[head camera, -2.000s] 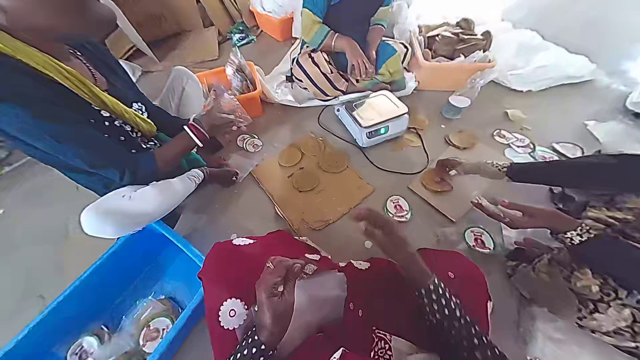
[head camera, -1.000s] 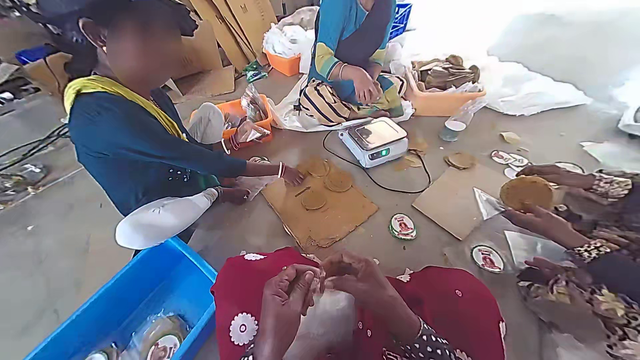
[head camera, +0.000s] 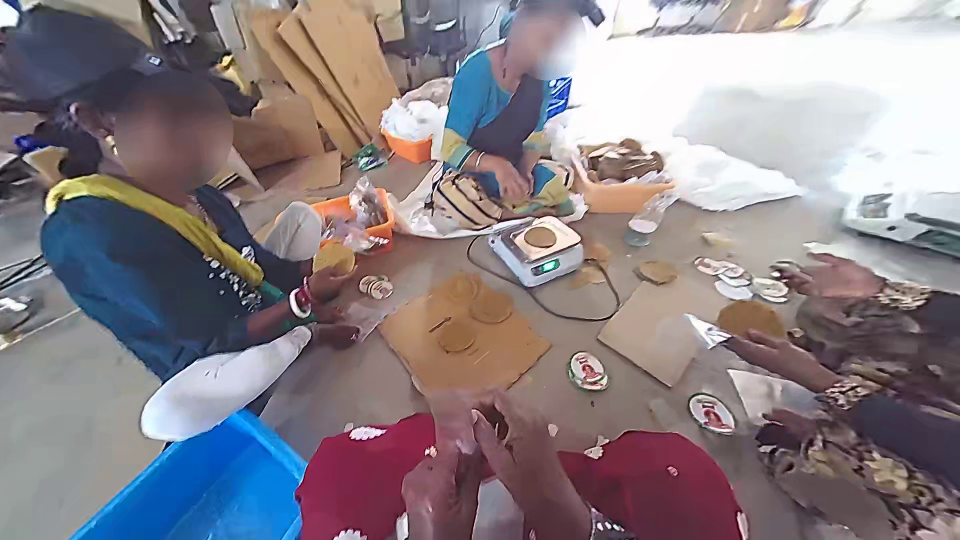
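At the bottom centre my left hand (head camera: 442, 480) and my right hand (head camera: 521, 457) meet over red floral cloth (head camera: 652, 480), with a thin, clear plastic bag (head camera: 456, 416) pinched between them. Beyond my hands lies a cardboard sheet (head camera: 420, 341) with several flat brown discs (head camera: 456, 335) on it. A digital scale (head camera: 536, 255) with a lit green display bears one brown disc (head camera: 540, 237). Round printed labels (head camera: 588, 370) lie on the floor to the right of my hands.
At left a co-worker holds a brown disc (head camera: 334, 259) beside an orange crate (head camera: 386, 217). Another co-worker sits behind the scale. A co-worker's hands (head camera: 780, 356) reach in from the right near a disc. A blue tub (head camera: 217, 480) stands at lower left; the scale's cable (head camera: 555, 309) loops over the floor.
My hands, apart two seconds ago, are now together at the bag. A disc now sits on the scale, and the left co-worker now holds one. The view has tilted up.
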